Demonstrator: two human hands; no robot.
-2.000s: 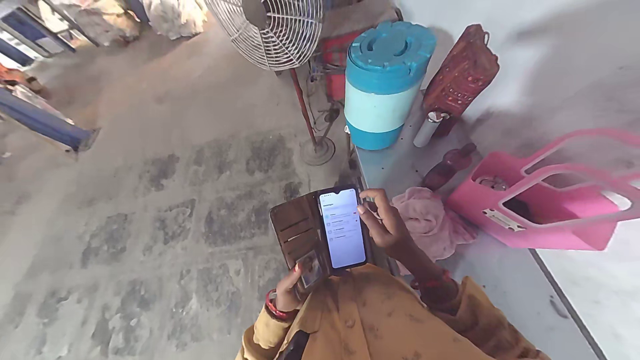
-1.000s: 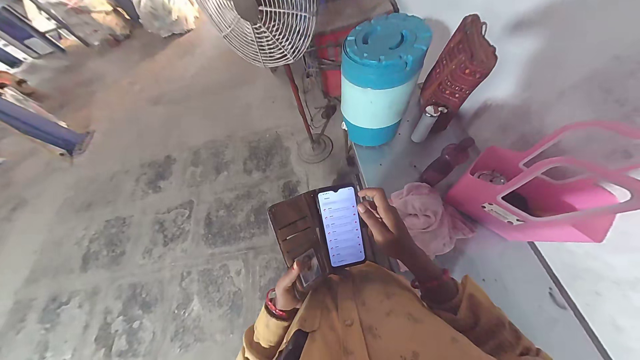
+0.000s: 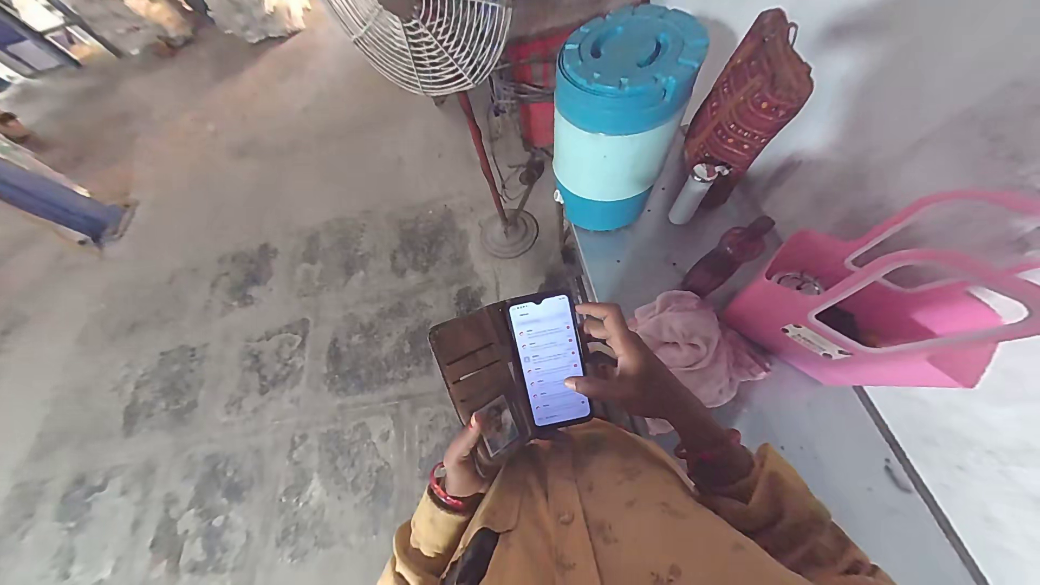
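A smartphone [image 3: 551, 366] with a lit screen showing a list sits in a brown wallet-style phone case [image 3: 467, 357], whose card-slot flap is folded out to the left. My left hand [image 3: 470, 459] grips the lower part of that flap, thumb on top, beside a clear pocket with a picture in it. At the phone's right side is my right hand [image 3: 621, 361]. Its thumb lies over the lower right of the screen, and its other fingers are at the phone's upper right edge. How far those fingers reach behind the phone is hidden.
On the grey ledge to the right stand a blue water jug [image 3: 621, 122], a patterned red bag [image 3: 751, 97], a metal cylinder [image 3: 691, 195], a dark red bottle [image 3: 723, 258], a pink cloth [image 3: 691, 345] and a pink tote bag [image 3: 894, 357]. A pedestal fan [image 3: 431, 41] stands on the floor ahead.
The list on the phone's screen has changed. My right thumb now shows over the lower right of the screen, where it was not seen before. My left hand has kept its hold on the case.
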